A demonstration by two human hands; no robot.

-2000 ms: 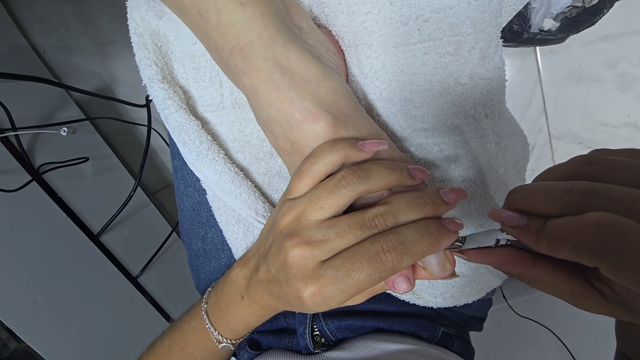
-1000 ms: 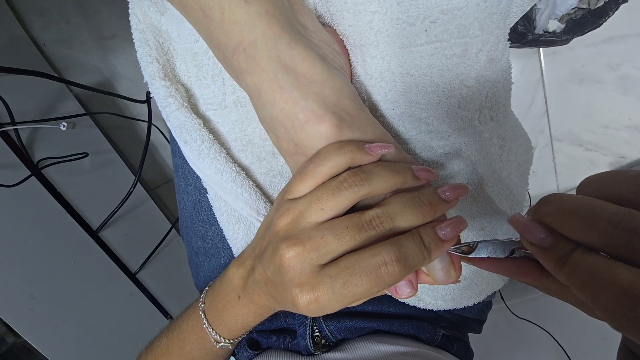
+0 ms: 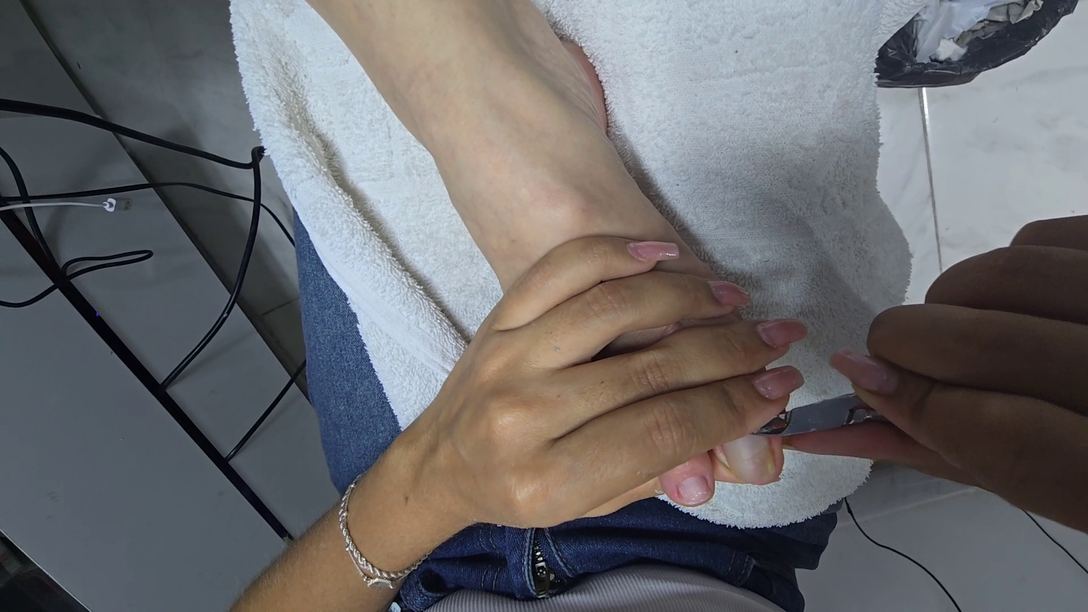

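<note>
A person's bare foot [image 3: 527,170] rests on a white terry towel [image 3: 765,153] laid over denim-clad legs. My left hand [image 3: 586,391], with long pink nails and a bracelet at the wrist, is wrapped over the front of the foot and covers some of the toes. Below its fingers the big toe [image 3: 750,459] and a neighbouring toe [image 3: 690,480] show. From the right, my right hand [image 3: 977,374] pinches a small shiny metal nail tool [image 3: 820,416] between thumb and finger. The tool's tip lies at the edge of the big toe, partly behind my left fingertip, so its exact kind is unclear.
Black cables [image 3: 246,272] and a thin white cable [image 3: 76,204] hang at the left by a grey panel [image 3: 127,408] with a dark edge. A bin with a black liner [image 3: 977,72] holds crumpled white waste at the upper right. A thin cord [image 3: 901,552] lies on the tiled floor.
The metal tool and my right hand have shifted slightly and changed angle at the big toe. My left hand stays wrapped over the foot.
</note>
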